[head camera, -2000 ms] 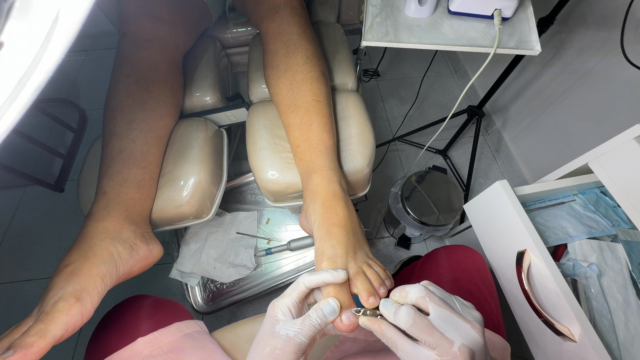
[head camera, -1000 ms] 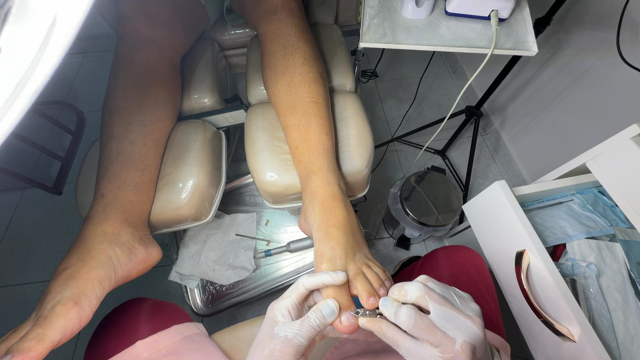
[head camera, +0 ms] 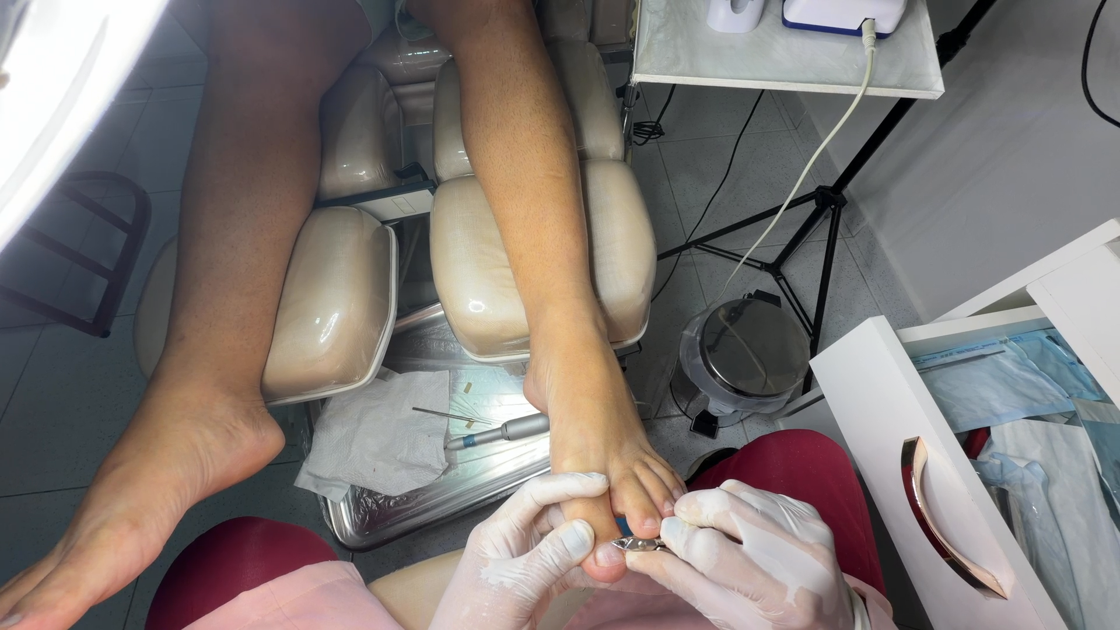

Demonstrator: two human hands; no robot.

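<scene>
My left hand (head camera: 534, 547), in a white glove, grips the big toe (head camera: 604, 558) of another person's foot (head camera: 582, 420), thumb and index finger on either side of it. My right hand (head camera: 748, 547), gloved too, is shut on metal nail nippers (head camera: 640, 543), whose jaws are at the edge of the big toenail; the handles are hidden in the palm. A bit of blue shows between the toes. Left of the foot, a rotary handpiece (head camera: 507, 430), a thin metal tool (head camera: 442, 414) and a white paper towel (head camera: 376, 437) lie on a film-covered metal tray (head camera: 394, 521).
The person's other foot (head camera: 166, 464) hangs at the left beside padded leg rests (head camera: 332, 306). An open drawer (head camera: 936, 472) with blue sterilization pouches stands at the right. Beyond are a lidded metal bin (head camera: 754, 348), a tripod stand (head camera: 827, 199) and a side table (head camera: 787, 66) with a corded device.
</scene>
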